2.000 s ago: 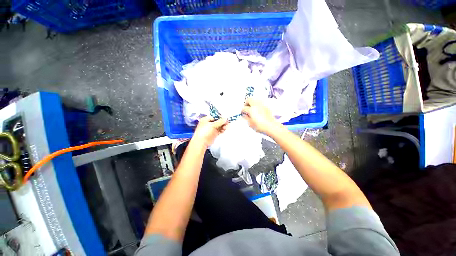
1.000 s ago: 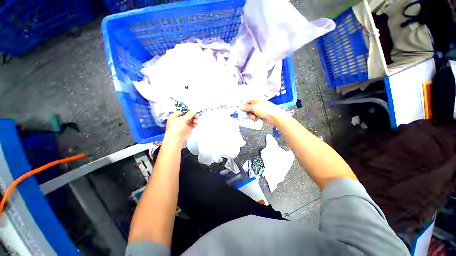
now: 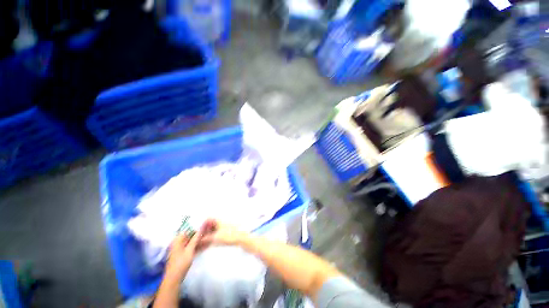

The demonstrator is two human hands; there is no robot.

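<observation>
A blue plastic crate in front of me holds a heap of bright white garment pieces. A small green-and-white patterned piece shows at the fingertips of my left hand. My right hand is close beside it, with its fingers closed at the edge of the same cloth. White cloth hangs below my hands over the crate's near side. The view is blurred, so the exact finger grip is hard to see.
Blue crates with dark cloth stand at the back left. A blue crate lined with beige cloth stands to the right. A dark brown cloth heap lies at the right, near white cloth. Grey floor shows behind.
The view has swung up and to the right, so the crate sits lower left and more crates show. My hands, apart on the patterned piece a second ago, are now close together.
</observation>
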